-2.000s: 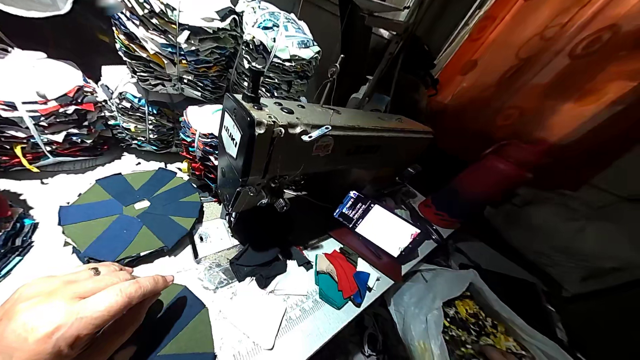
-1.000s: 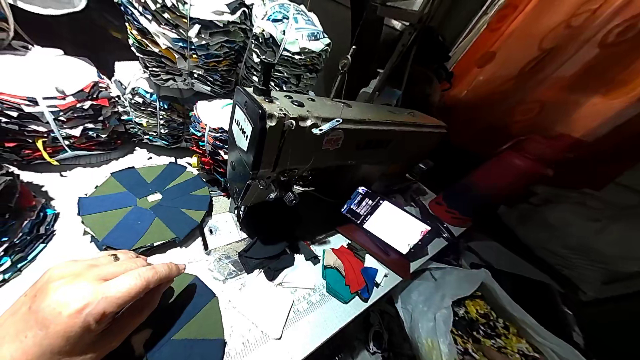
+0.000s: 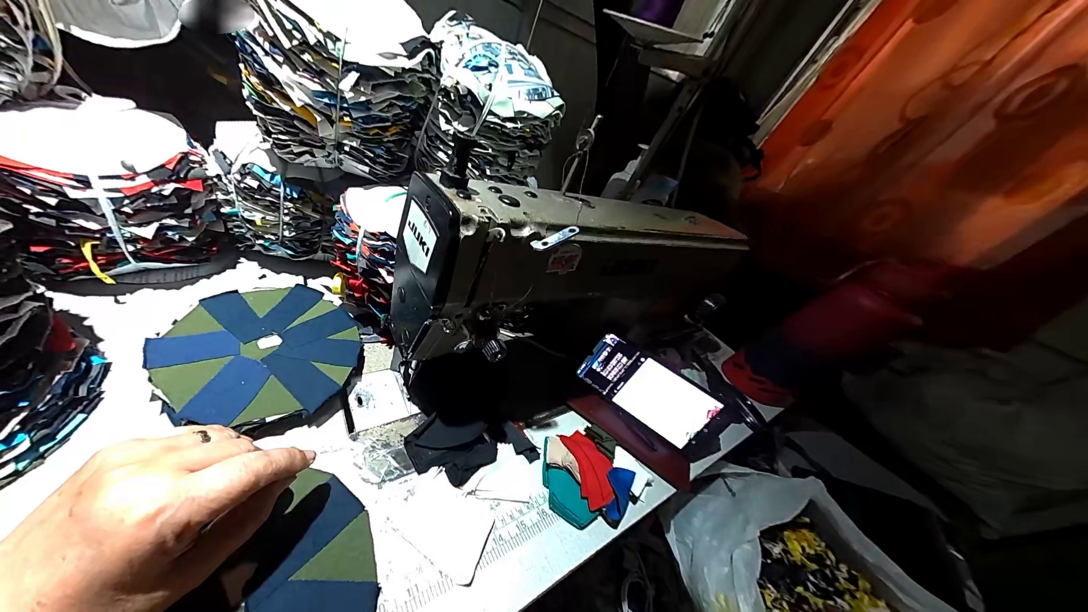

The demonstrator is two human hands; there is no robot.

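My left hand (image 3: 161, 501), with a ring on one finger, lies palm down at the lower left, over a round patchwork piece of navy and olive fabric wedges (image 3: 336, 552). Whether its fingers grip the fabric is hidden. Just beyond it lies a stack of similar navy and olive round pieces (image 3: 255, 353) with a small white patch at the centre. To the right stands a Juki industrial sewing machine (image 3: 578, 238). Black fabric scraps (image 3: 455, 446) lie before its needle area. My right hand is not in view.
Tied stacks of fabric pieces (image 3: 340, 102) stand behind. Red, teal, beige and blue scraps (image 3: 586, 476) lie near the table's front edge, beside a lit smartphone (image 3: 650, 391). A printed ruler scale (image 3: 518, 531) marks the table. Below, a plastic bag (image 3: 722, 527) holds yellow and black scraps.
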